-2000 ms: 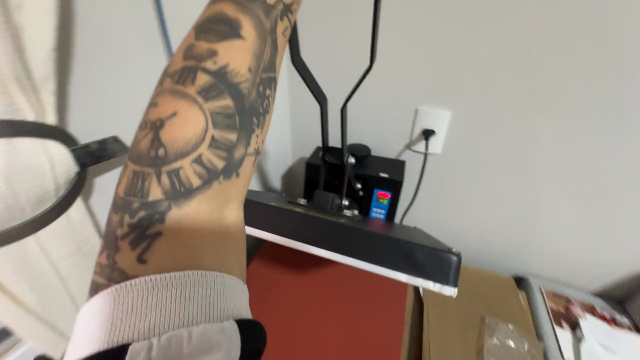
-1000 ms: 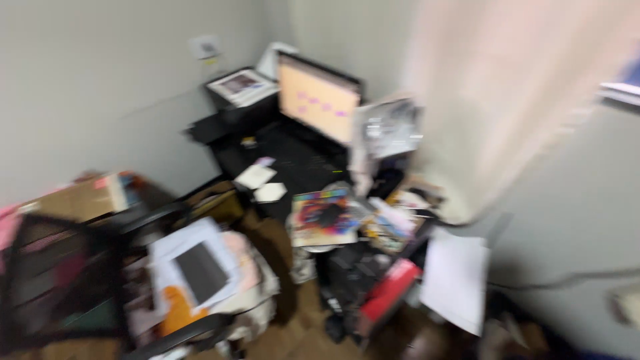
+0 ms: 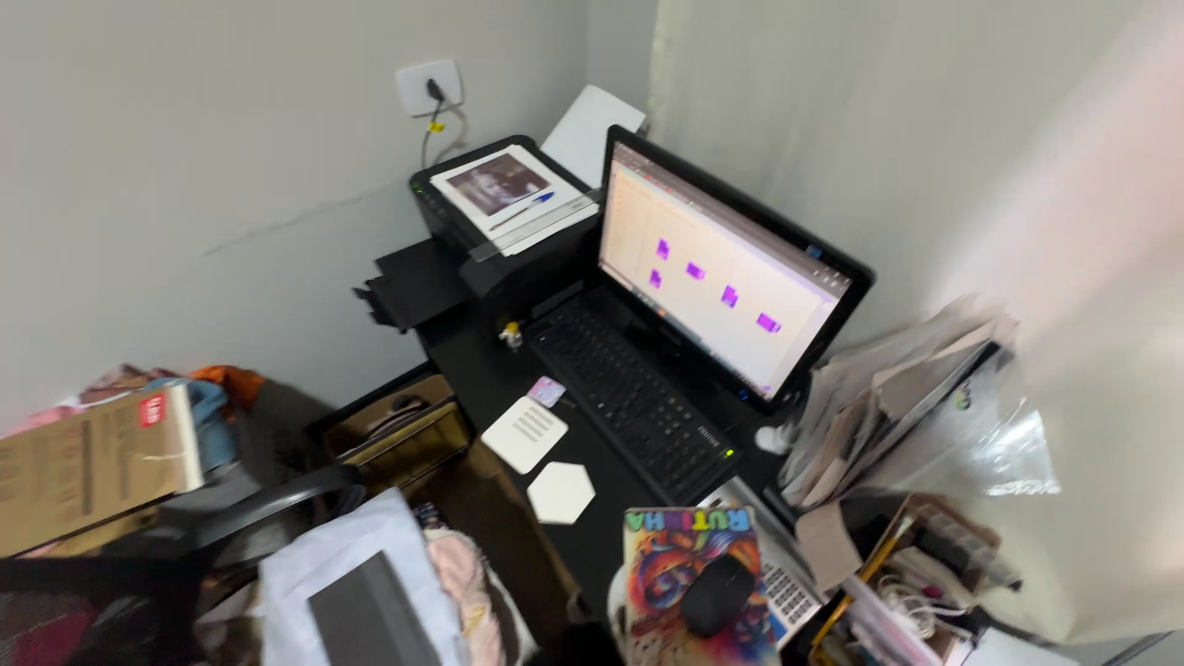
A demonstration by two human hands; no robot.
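Observation:
Neither of my hands shows in the head view. On the black desk stand a lit computer monitor [image 3: 717, 268] and a black keyboard [image 3: 634, 402]. To the monitor's left is a black printer [image 3: 532, 287], with a printed photo sheet [image 3: 499, 180], a pen [image 3: 523, 211] and a clear ruler [image 3: 536, 225] on top. A white square card [image 3: 524, 435] and a white hexagonal piece [image 3: 561, 493] lie left of the keyboard. Nearer, a black computer mouse [image 3: 718, 595] rests on a colourful printed pad or booklet [image 3: 657, 555]. A small figurine [image 3: 511, 335] stands beside the keyboard.
At the lower left, a chair armrest [image 3: 277, 499] stands beside a cardboard box [image 3: 88, 462] and piled cloth. An open box [image 3: 407, 421] is against the wall. Plastic-wrapped packets [image 3: 888, 398] and a box of cables [image 3: 911, 592] stand at the right, by a curtain [image 3: 1045, 231].
The view has swung from a black heat press, where a tattooed forearm was raised, to the computer desk. The forearm is out of view. The desk now appears closer than one second ago.

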